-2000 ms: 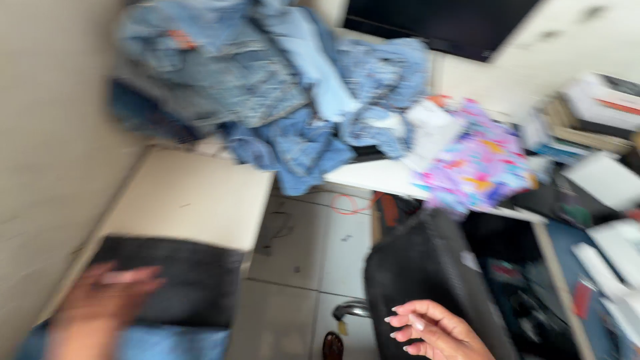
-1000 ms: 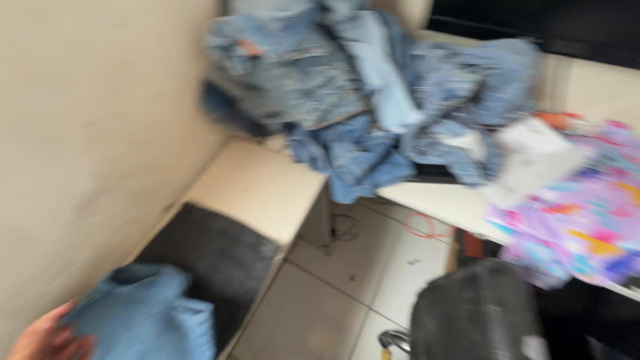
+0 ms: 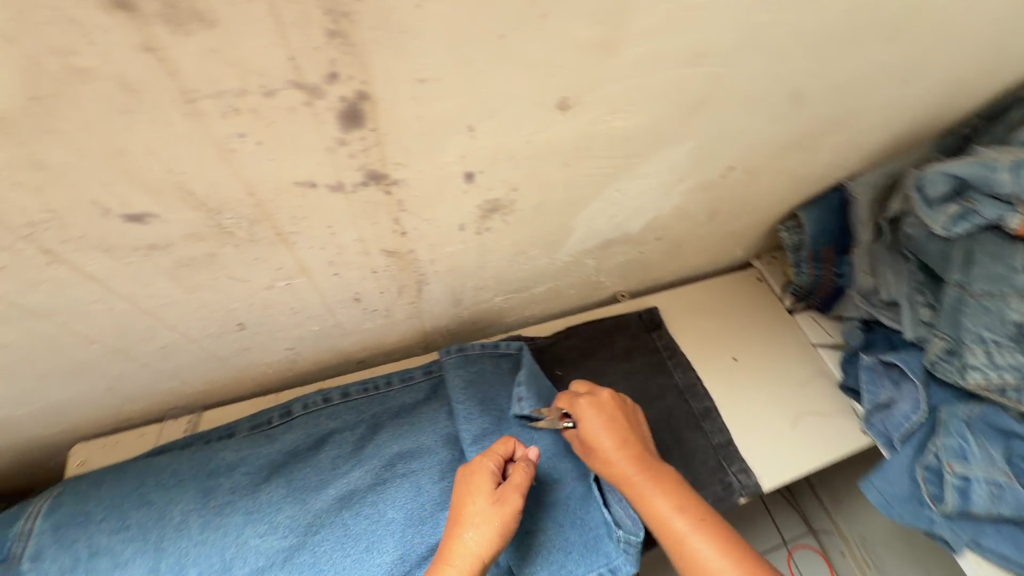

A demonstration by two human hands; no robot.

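Note:
Blue denim jeans [image 3: 344, 464] lie along the narrow table, their leg end folded over near my hands. My right hand [image 3: 604, 428] is closed around small metal thread snips [image 3: 550, 419], whose blades point left at the folded hem. Just below and to the left, my left hand [image 3: 496, 488] has thumb and forefinger pinched together over the denim; whether a thread or a bit of cloth is between them cannot be told. Black denim [image 3: 640, 384] lies flat under the blue leg and shows to its right.
A stained wall [image 3: 400, 176] runs along the back edge of the cream table [image 3: 744, 360]. Heaped denim garments [image 3: 960, 320] stand at the right. Below the table's right end, a red cord [image 3: 810, 552] lies on the tiled floor.
The view has swung left toward the wall. The blue denim now lies spread over part of the black denim. Both hands have come together at its hem, and snips now show in my right hand.

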